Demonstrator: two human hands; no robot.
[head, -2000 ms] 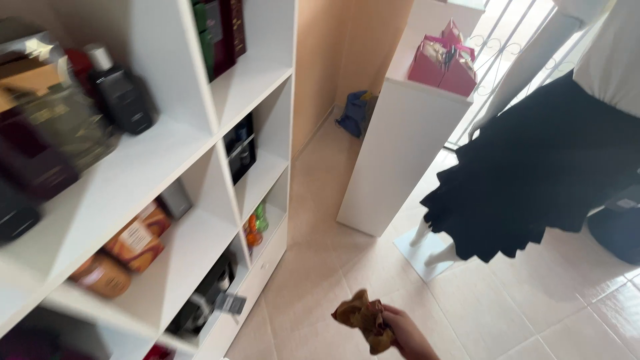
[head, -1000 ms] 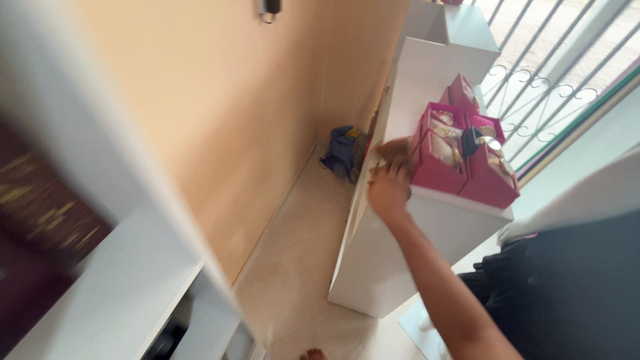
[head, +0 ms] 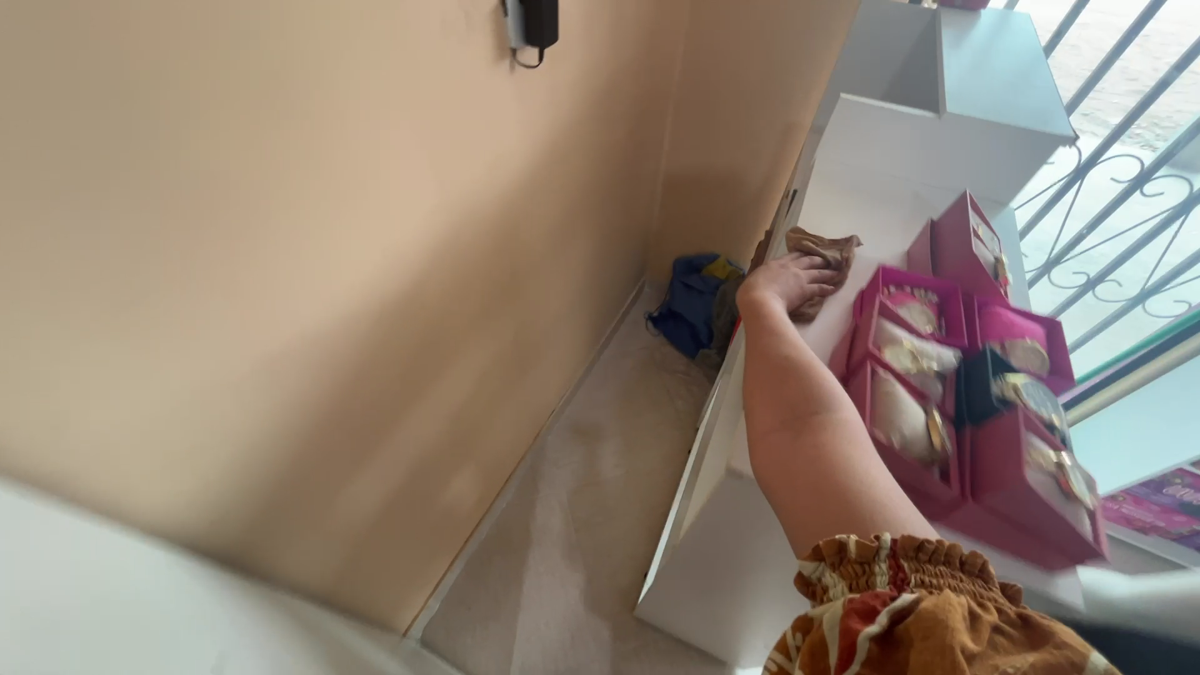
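Note:
My right hand point(head: 792, 281) lies on a crumpled brown cloth point(head: 825, 258), its fingers pressing it against the top of a white display counter point(head: 867, 211). The bare forearm reaches up from a brown patterned sleeve with a ruffled cuff. Just right of the hand and forearm stand several open pink boxes point(head: 966, 506) holding wristwatches point(head: 937, 431) on small cushions, with one dark box point(head: 980, 384) among them. Another pink box point(head: 966, 234) with a watch stands beyond them. My left hand is out of view.
A beige wall point(head: 375, 234) fills the left, with a black plug-in adapter point(head: 541, 23) at its top. A blue bag point(head: 689, 305) lies on the tiled floor point(head: 581, 506) in the corner. Metal window bars point(head: 1116, 122) are at the right. A blurred white surface point(head: 141, 600) crosses the lower left.
Two seconds ago my right hand held the cloth low over the floor; now hand and cloth are on the counter top beside the boxes. The view has turned away from the shelves.

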